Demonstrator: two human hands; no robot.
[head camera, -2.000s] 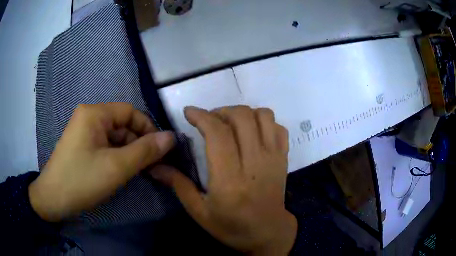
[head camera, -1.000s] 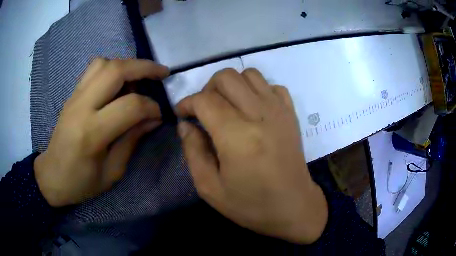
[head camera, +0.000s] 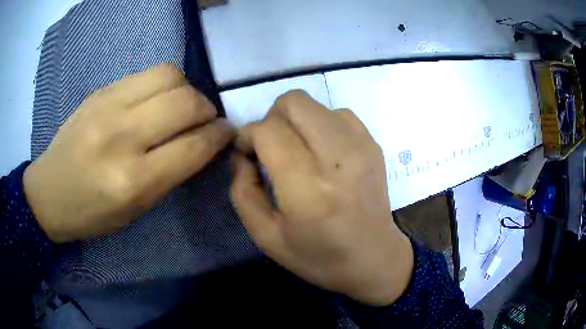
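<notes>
The grey striped cut panel (head camera: 122, 42) lies at the left of the table and hangs over its front edge. The dark strip (head camera: 200, 58) runs along the panel's right edge. My left hand (head camera: 122, 151) lies over the panel, its fingertips pinching the strip edge. My right hand (head camera: 321, 193) is curled at the same edge, thumb and fingers pinching the cloth there. The fingertips of both hands nearly touch. The pinched bit of cloth is mostly hidden by my fingers.
The white table (head camera: 450, 96) has ruler marks along its front edge. A yellow parts tray (head camera: 554, 109) stands at the right. Below it, a blue object (head camera: 514, 194) and a white cable (head camera: 491, 247) lie on a side shelf. A round mesh item shows at the bottom right.
My left hand has gone from spread fingers to closed ones, beside my right fingertips. My right hand has moved up from lying flat and curled in. The view has shifted slightly.
</notes>
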